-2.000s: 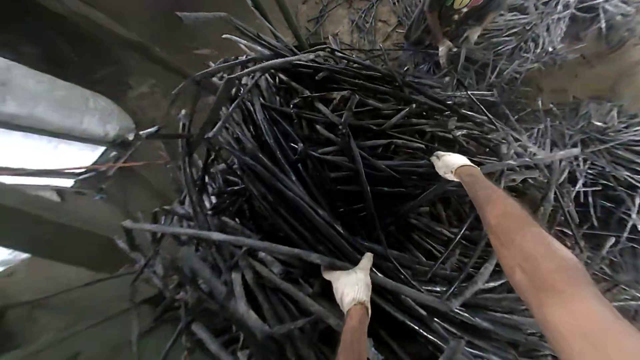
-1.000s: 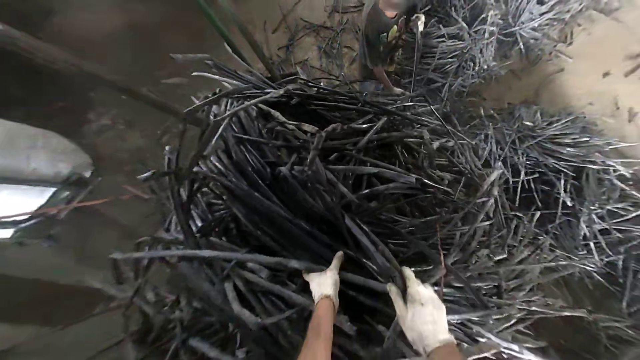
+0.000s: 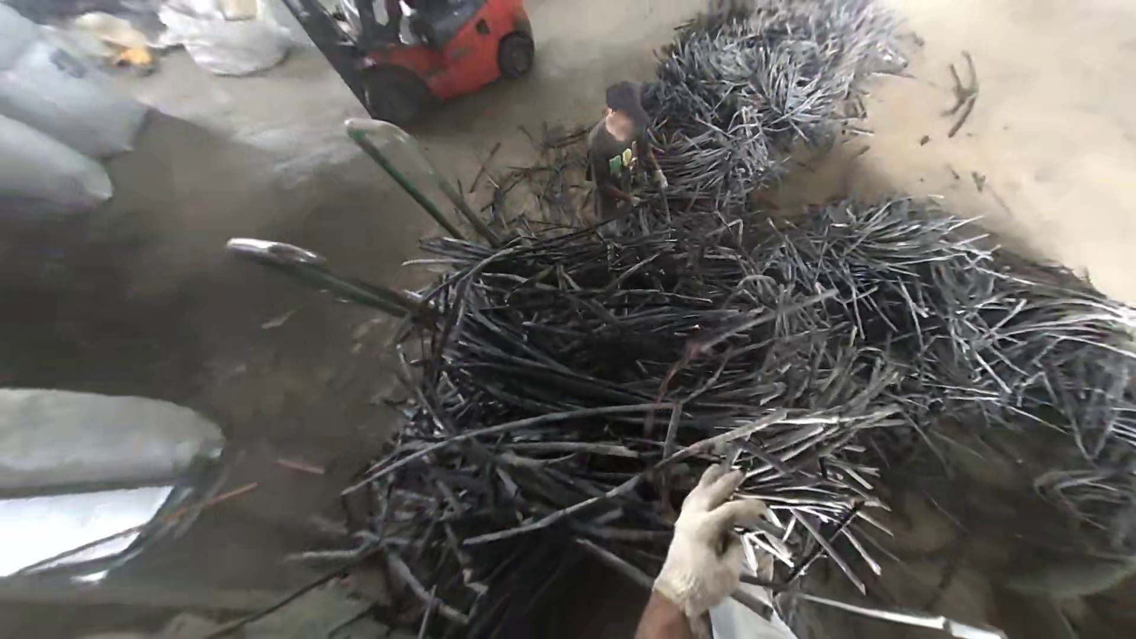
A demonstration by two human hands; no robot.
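Note:
My left hand, in a whitish work glove, is low and right of centre in the head view, at the near edge of a large tangled heap of dark, thin sticks or rods. Its fingers are partly bent and touch or lie just over pale stick ends; whether they grip any cannot be told. A long bent stick runs across the heap just beyond the fingertips. My right hand is not visible. Below the left hand, a whitish thing is cut off by the frame's lower edge, too unclear to name.
A person in a cap and dark shirt stands behind the heap. A red forklift is farther back. Green-edged bars jut from the heap's left side. More sticks spread right. Large pale sacks lie upper left.
The view has swung up, bringing the forklift and sacks into sight. Both gloved hands showed on the heap earlier; only the left shows now. The right hand had come nearer the left before leaving view.

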